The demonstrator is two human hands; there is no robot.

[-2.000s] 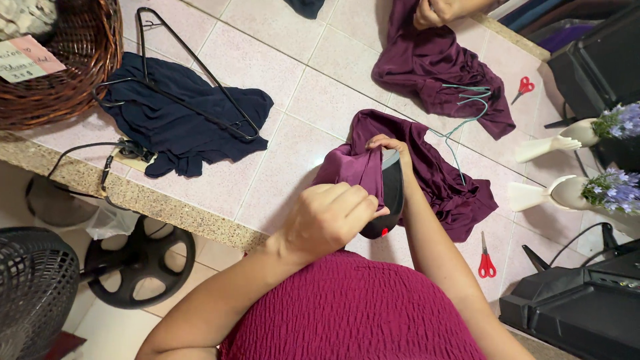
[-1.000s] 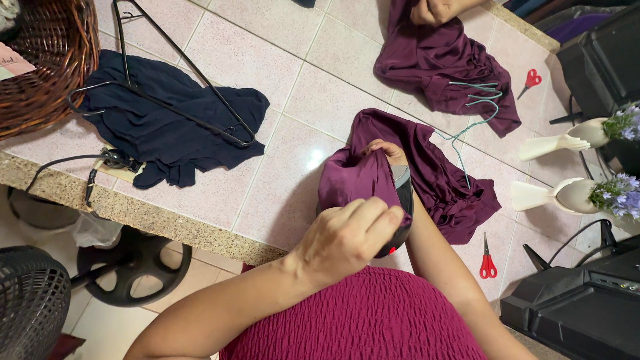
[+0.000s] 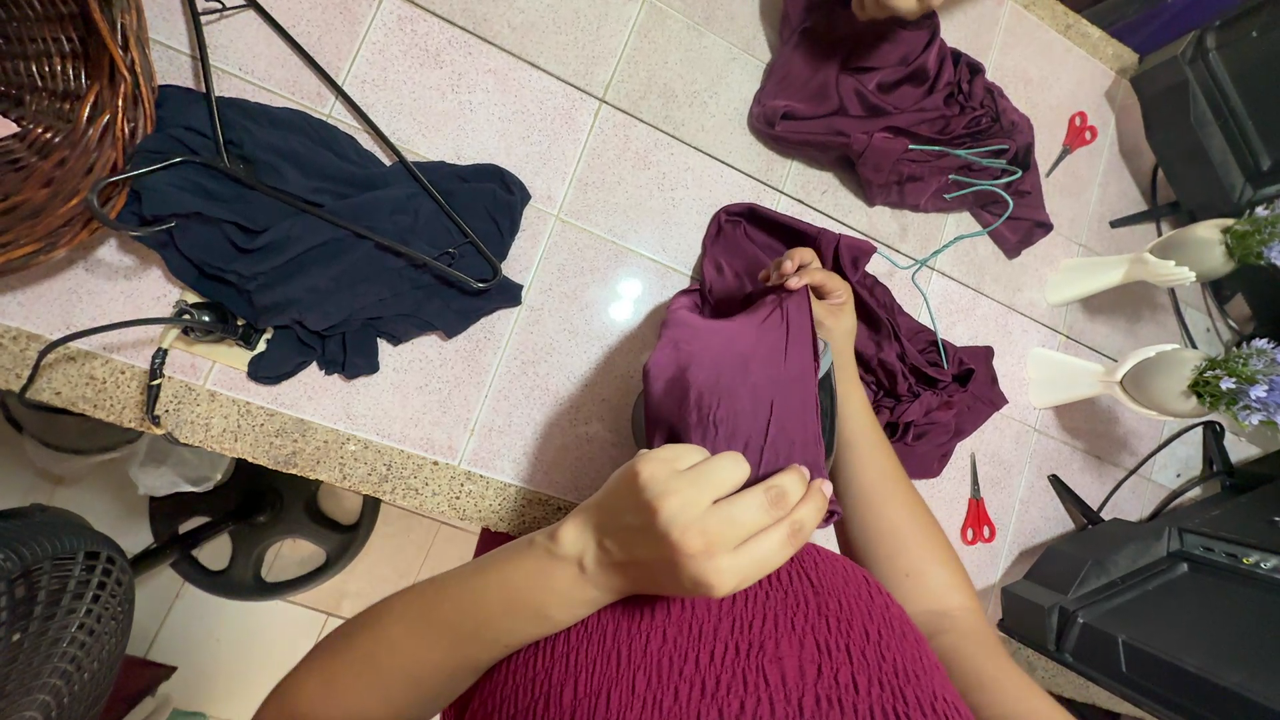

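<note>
My left hand (image 3: 700,520), low in the middle, grips the near edge of a glossy plum-purple cloth (image 3: 735,380). My right hand (image 3: 825,295) pinches the far right edge of the same cloth between thumb and fingers. The cloth lies stretched between both hands over a black, rounded object (image 3: 828,400) with a grey part; most of it is hidden, so its kind cannot be told. The rest of the garment (image 3: 900,390) lies crumpled to the right of my right hand, with a twisted green wire (image 3: 930,262) touching it.
Another person's hand (image 3: 895,8) rests at a second purple garment (image 3: 900,110). Left are a navy garment (image 3: 330,230), a black hanger (image 3: 345,215) and a wicker basket (image 3: 75,130). Red-handled scissors (image 3: 977,515), more scissors (image 3: 1078,130), hand-shaped planters (image 3: 1165,380) and black equipment (image 3: 1160,590) stand right.
The purple cloth has been drawn flatter over the black object, which showed more before. The red spot on that object is now out of sight.
</note>
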